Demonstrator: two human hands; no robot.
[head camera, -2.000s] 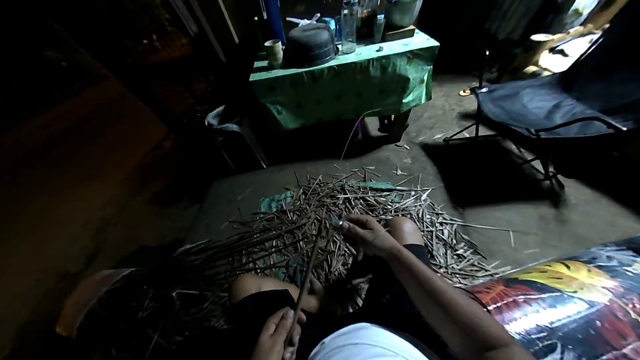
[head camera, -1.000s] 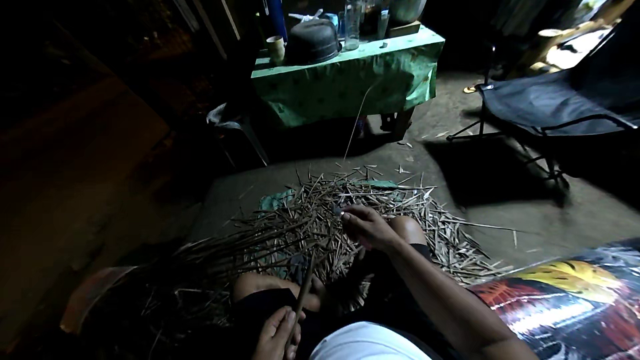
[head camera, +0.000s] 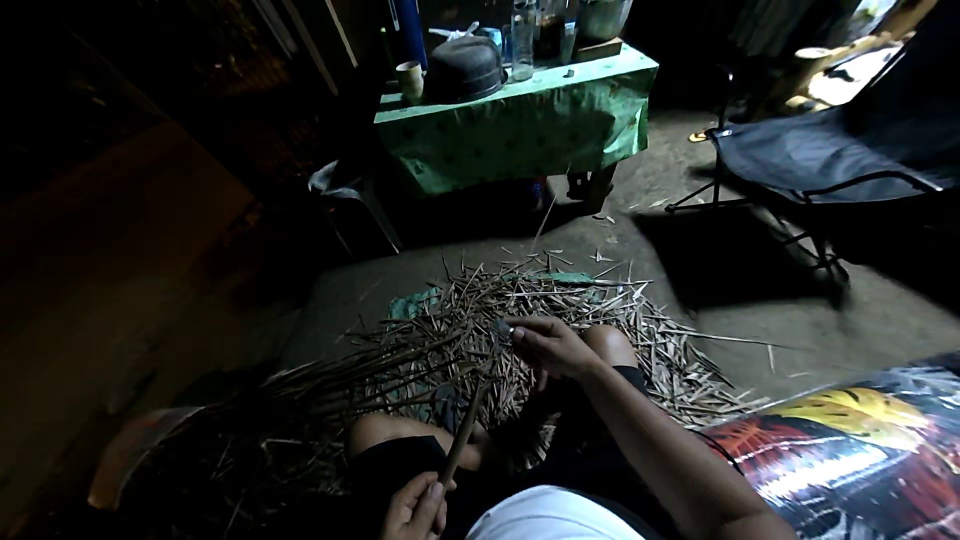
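In the lower middle my left hand (head camera: 418, 504) is closed around the lower end of a thin brown stick (head camera: 466, 435), which points up and away from me. My right hand (head camera: 549, 346) is above my right knee, thumb and forefinger pinching a small shiny object (head camera: 507, 330), too small and blurred to name. The stick's upper end lies below and left of that hand, apart from it. Beneath both hands a heap of dry stalk pieces (head camera: 540, 300) spreads over the floor around my legs. Longer stalks (head camera: 337, 375) lie to the left.
Ahead stands a table with a green cloth (head camera: 517, 142), holding a dark hat (head camera: 465, 69), a cup (head camera: 409, 79) and a glass bottle (head camera: 523, 45). A black folding chair (head camera: 802, 154) is at right, a plastic chair (head camera: 349, 191) at left, and a glossy patterned surface (head camera: 840, 442) at lower right.
A thin bent strand seen rising in front of the table in both earlier frames now stands lower and straighter. My left hand still holds the stick.
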